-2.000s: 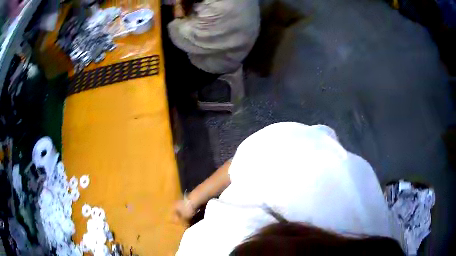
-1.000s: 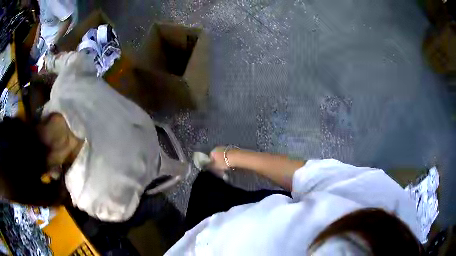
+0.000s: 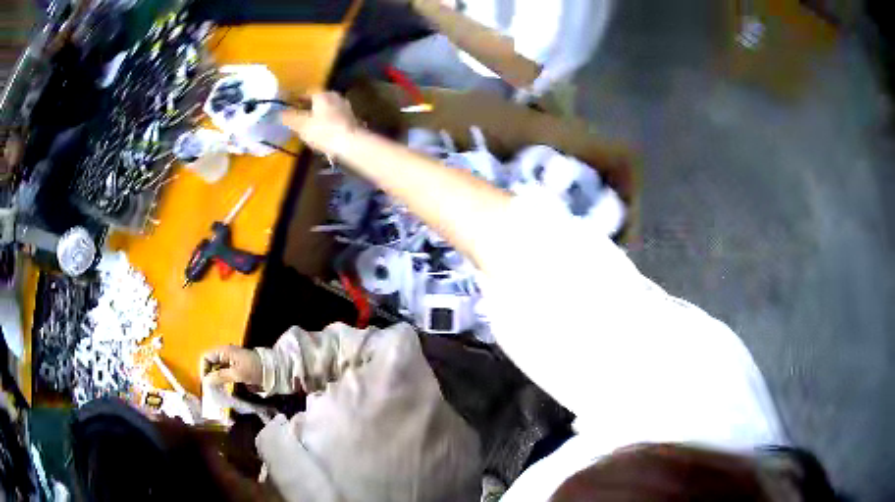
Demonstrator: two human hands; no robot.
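Note:
A white housing unit [image 3: 240,96] with dark parts and a black lead lies on the orange-yellow bench near its edge. My right hand [image 3: 329,123] reaches across a cardboard box to the unit; the fingers are at its near side, where the lead ends. The hand is small and blurred, so I cannot tell whether it grips the unit or the lead. Smaller white pieces [image 3: 208,155] lie beside the unit. My left hand is out of the picture.
Many white units [image 3: 451,309] fill a carton [image 3: 589,137] under my forearm. A black and red glue gun [image 3: 224,253] lies on the bench. A seated person in beige [image 3: 378,422] works close below. Small parts [image 3: 118,319] are heaped along the far side.
The view has swung from my bench stretch, past the floor and seated person, to a neighbouring station. My right hand has moved from low beside me to outstretched over the bench.

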